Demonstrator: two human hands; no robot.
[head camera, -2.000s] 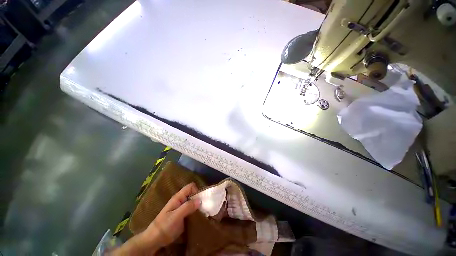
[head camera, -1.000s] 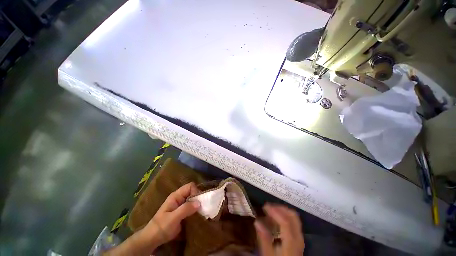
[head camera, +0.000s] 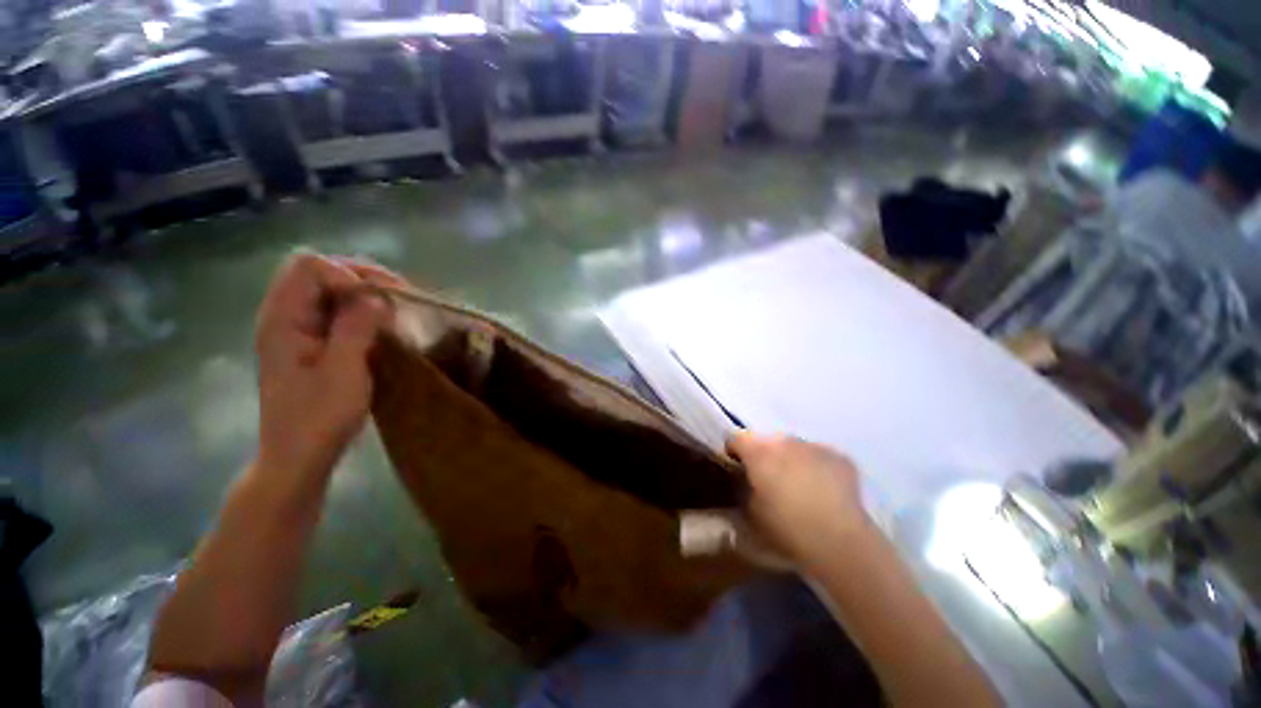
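Observation:
The brown corduroy trousers hang between my two hands, with the waist opening facing up and pale lining showing inside the edge. My left hand grips the waistband at its left end, raised over the floor. My right hand grips the other end of the waistband beside the table's front edge. A small pale tab shows near my right hand. The picture is blurred, and the lower part of the trousers is partly hidden.
The white sewing table is at the right, with the cream sewing machine and its bright lamp. Crinkly clear plastic lies low at the left. A seated person is at the far right. Rows of work tables stand behind the green floor.
The view has swung up and left. The trousers have been lifted from lap level and stretched open at the waist. My right hand, blurred beside them before, now grips the waistband.

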